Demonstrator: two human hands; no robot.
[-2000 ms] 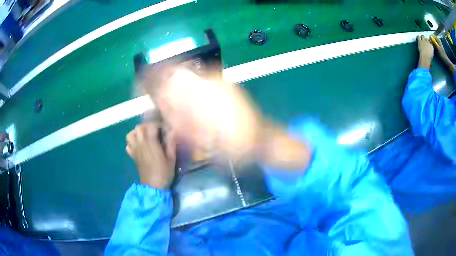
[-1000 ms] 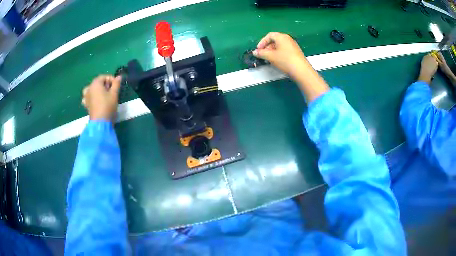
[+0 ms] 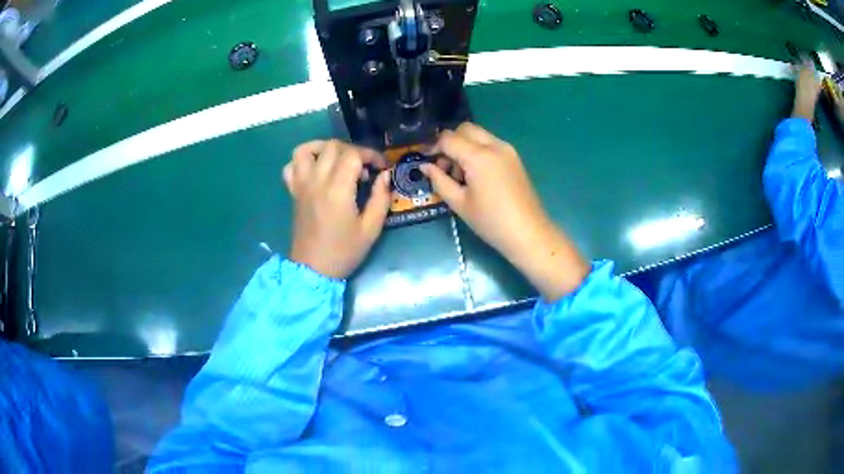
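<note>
The black press fixture point(image 3: 410, 79) stands in front of me, its top and red handle out of the frame. A round black part point(image 3: 413, 176) sits at the orange-brown locating nest point(image 3: 402, 201) on the base plate. My right hand point(image 3: 490, 190) holds the part's right side between thumb and fingers. My left hand point(image 3: 335, 199) is at its left side, the thumb near the rim and the fingers curled around something dark, partly hidden.
Round black parts point(image 3: 243, 56) lie spaced out on the green belt point(image 3: 185, 83) behind the white strip point(image 3: 592, 63). At the right edge another person's blue sleeve point(image 3: 798, 185) and hands show. Blue clothing shows at the lower left.
The red handle was upright and the nest uncovered. Both hands have come from the belt to the nest, and a round part is now there. The view has shifted, with the fixture higher in frame.
</note>
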